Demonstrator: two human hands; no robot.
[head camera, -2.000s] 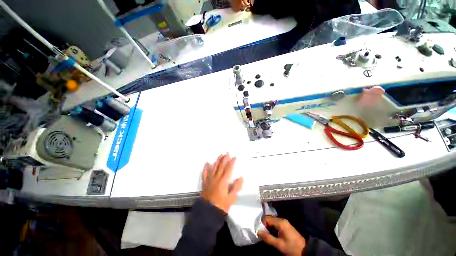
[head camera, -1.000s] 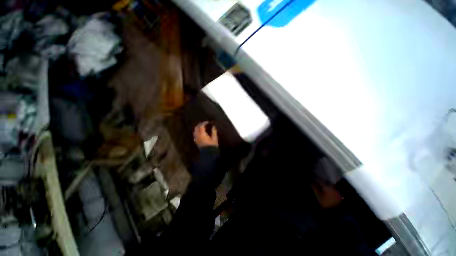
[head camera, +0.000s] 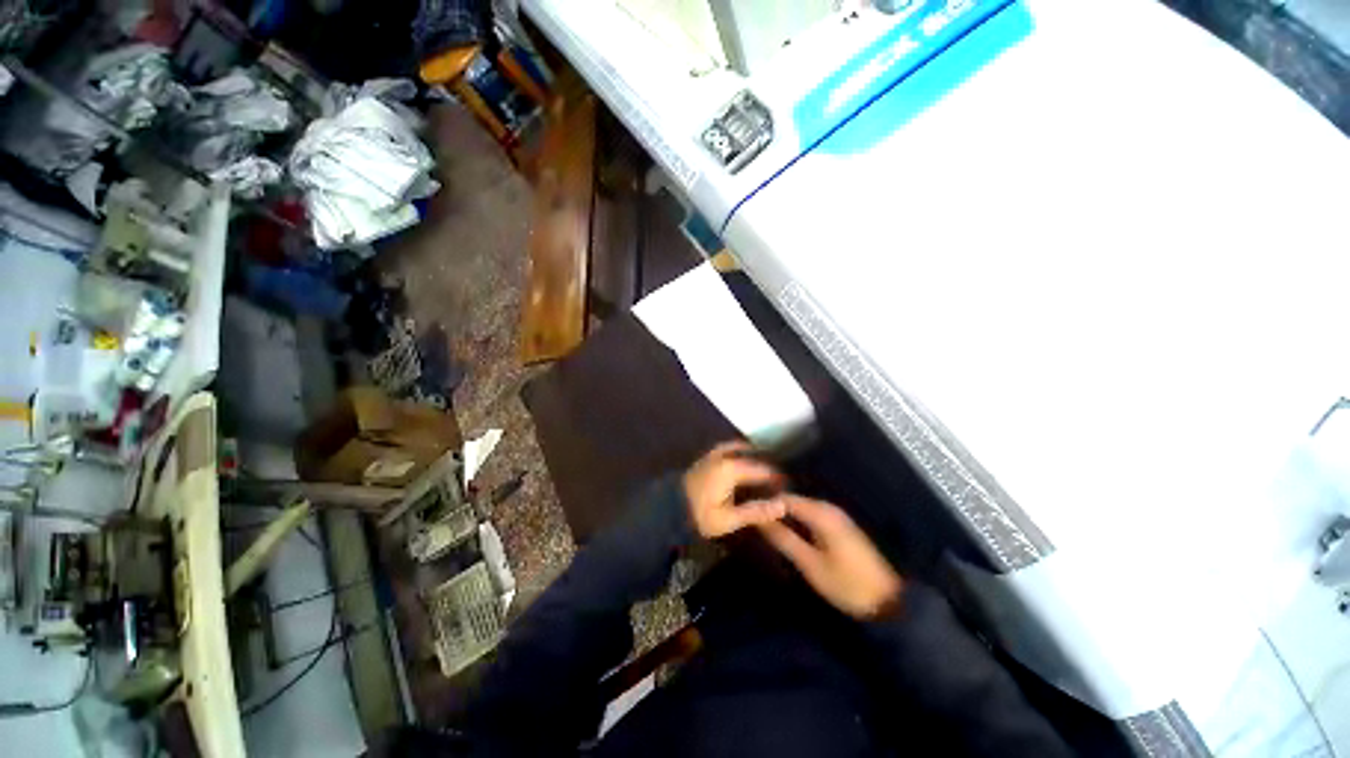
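My left hand (head camera: 731, 492) and my right hand (head camera: 841, 560) meet over my lap, fingertips touching or nearly so, fingers curled. Whether they hold a dark piece between them cannot be told against the dark background. Beyond them lies a dark brown fabric stack (head camera: 619, 422), with a white sheet (head camera: 730, 363) on its right part, beside the table edge. My left hand is at the stack's near edge, just below the white sheet's lower end.
The white machine table (head camera: 1036, 326) with a ruler edge fills the right side. A wooden bench (head camera: 560, 237) stands behind the stack. A cardboard box (head camera: 379, 440), a pale crate (head camera: 468, 615), white cloth heaps (head camera: 361, 163) and another machine bench (head camera: 200, 592) are at the left.
The view has swung left from the machine head to the fabric stack. My left hand has moved from over the stack back toward my lap, and my right hand has come up beside it.
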